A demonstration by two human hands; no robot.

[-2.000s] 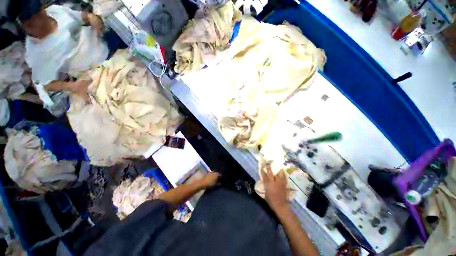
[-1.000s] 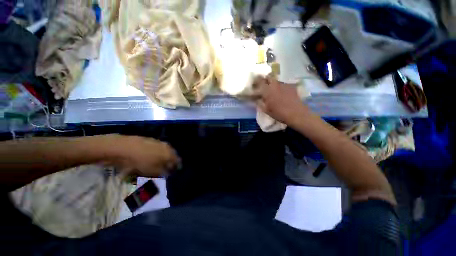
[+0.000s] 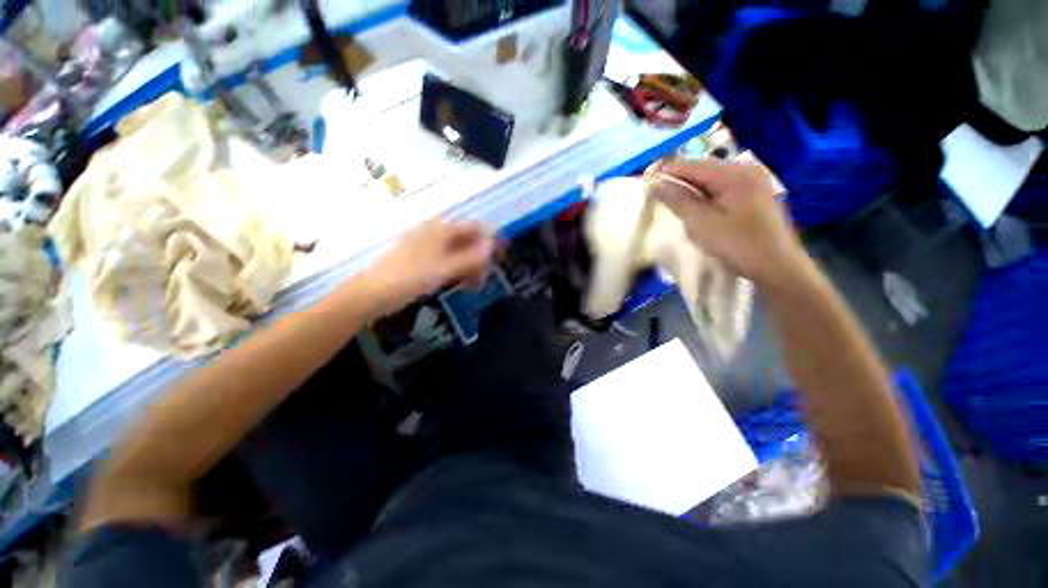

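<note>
My right hand (image 3: 730, 213) holds a small cream cloth piece (image 3: 626, 236) pinched near its top; the cloth hangs in folds right of the table's front edge, blurred. My left hand (image 3: 442, 258) is over the table's front edge, fingers curled and blurred; whether it grips anything cannot be told. A large cream cloth heap (image 3: 172, 247) lies on the left part of the white table (image 3: 103, 368). A black smartphone (image 3: 465, 120) lies on the table beyond my left hand.
Red-handled scissors (image 3: 663, 101) lie at the table's right corner. A pale white board (image 3: 661, 431) is below, right of my lap. A blue crate (image 3: 937, 482) stands at lower right, with blue objects (image 3: 1006, 356) beyond. More cream cloth (image 3: 29, 333) is at the far left.
The view has turned right. My right hand has lifted the small cloth off the table and out past its front edge. My left hand has risen from near my lap to the table edge.
</note>
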